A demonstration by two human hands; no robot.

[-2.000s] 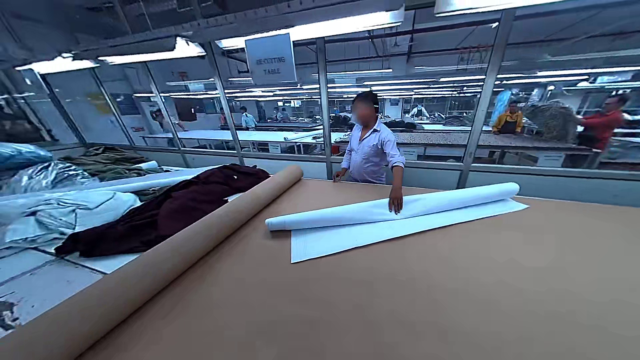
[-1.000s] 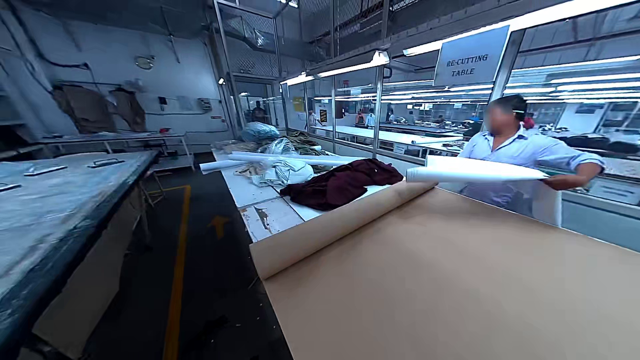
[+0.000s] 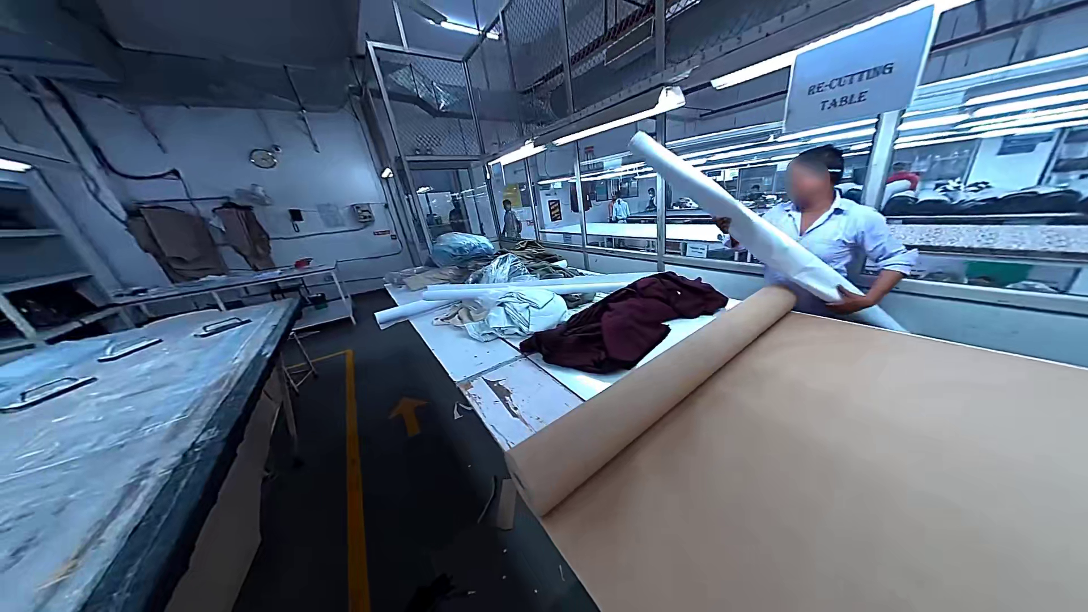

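Neither my left hand nor my right hand is in view. Brown kraft paper point(image 3: 833, 459) lies spread over the table at the right, and its thick roll point(image 3: 654, 399) rests slantwise across the table. Behind the paper stands a co-worker point(image 3: 829, 221) in a light shirt, who holds a white paper roll point(image 3: 756, 234) in both hands, tilted with one end raised. Beyond the brown roll, a dark maroon fabric heap point(image 3: 629, 323) lies on the white table. White rolls point(image 3: 527, 289) and plastic-wrapped white fabric point(image 3: 518, 313) are beside it.
At the left stands a plastic-covered table point(image 3: 127, 408) with metal handles on top. A dark floor aisle point(image 3: 399, 510) with a yellow line point(image 3: 355, 476) runs between the tables. A glazed partition point(image 3: 620, 204) borders the far side. A sign point(image 3: 858, 76) hangs above the co-worker.
The co-worker has lifted the white roll, which lay on the brown paper two seconds ago, and has tilted it upward. The view has swung strongly to the left.
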